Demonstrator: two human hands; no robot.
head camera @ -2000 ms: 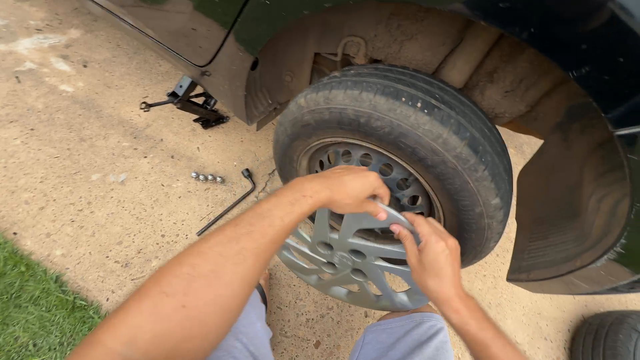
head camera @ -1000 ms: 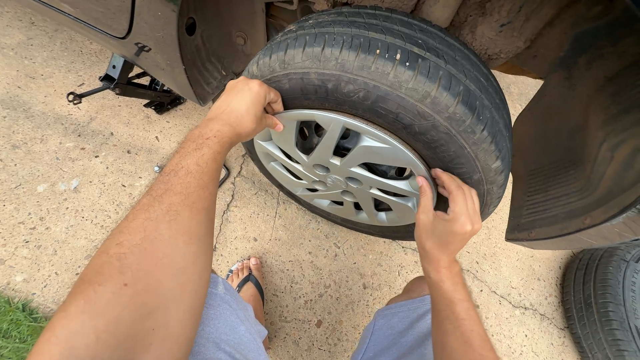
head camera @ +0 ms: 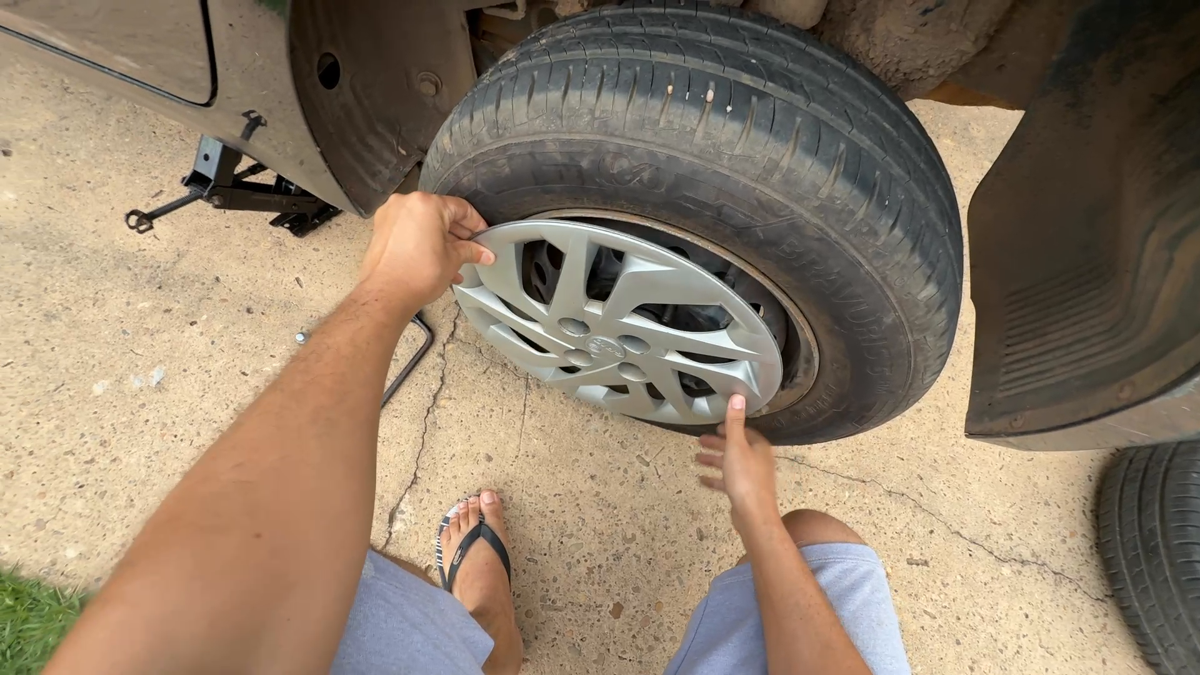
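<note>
A silver plastic wheel cover stands in front of the steel rim of a car wheel with a black tire. At the upper right, part of the dark rim shows beyond the cover's edge. My left hand pinches the cover's upper left edge between thumb and fingers. Low on the right, my right hand has its thumb at the cover's lower edge and its fingers spread, slightly blurred; whether it grips the cover is unclear.
A black scissor jack stands under the car's sill at the left. On the concrete lie a dark lug wrench, partly behind my left arm, and a small metal piece. Another tire is at the right edge, below the wheel-arch liner.
The cover, held low before the wheel two seconds ago, lay over the rim one second ago and now sits off to the left. My right hand has moved down along its edge. The view has come closer.
</note>
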